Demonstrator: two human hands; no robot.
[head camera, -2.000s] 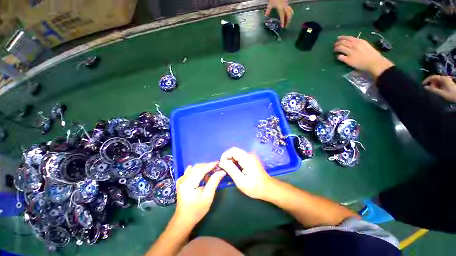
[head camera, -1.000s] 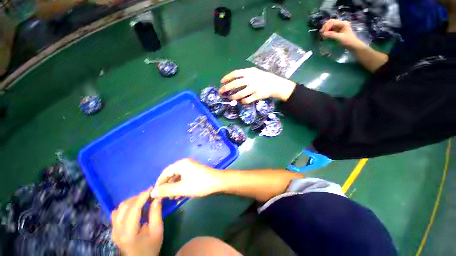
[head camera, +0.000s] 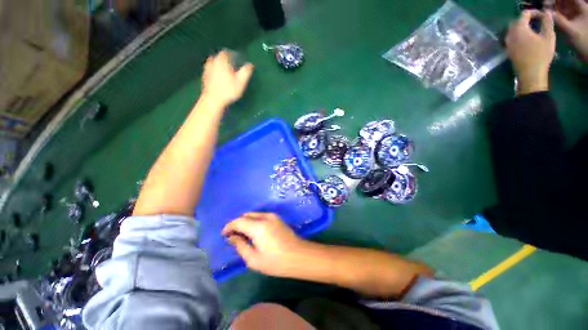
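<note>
My left hand (head camera: 224, 78) is stretched out over the green surface beyond the blue tray (head camera: 225, 187). Its thumb and fingers are apart around a blurred greyish shape; I cannot tell if it is held. My right hand (head camera: 261, 242) is over the near part of the tray with curled fingers. Whether a small part is in its fingertips cannot be told. A loose cluster of tiny silvery springs (head camera: 287, 179) lies at the tray's right side. Round wired units (head camera: 358, 161) are piled right of the tray. One unit (head camera: 288, 56) stands apart at the far side.
A larger pile of units (head camera: 80, 277) is at lower left, partly behind my left sleeve. A clear bag of small parts (head camera: 445, 51) lies at upper right. A black cylinder (head camera: 269, 13) is at the top edge. Another person's hands (head camera: 532, 48) and dark sleeve are at right.
My hands have separated: my left hand moved from the tray's near edge to the far side. The other person's hand has left the right pile. The view has shifted.
</note>
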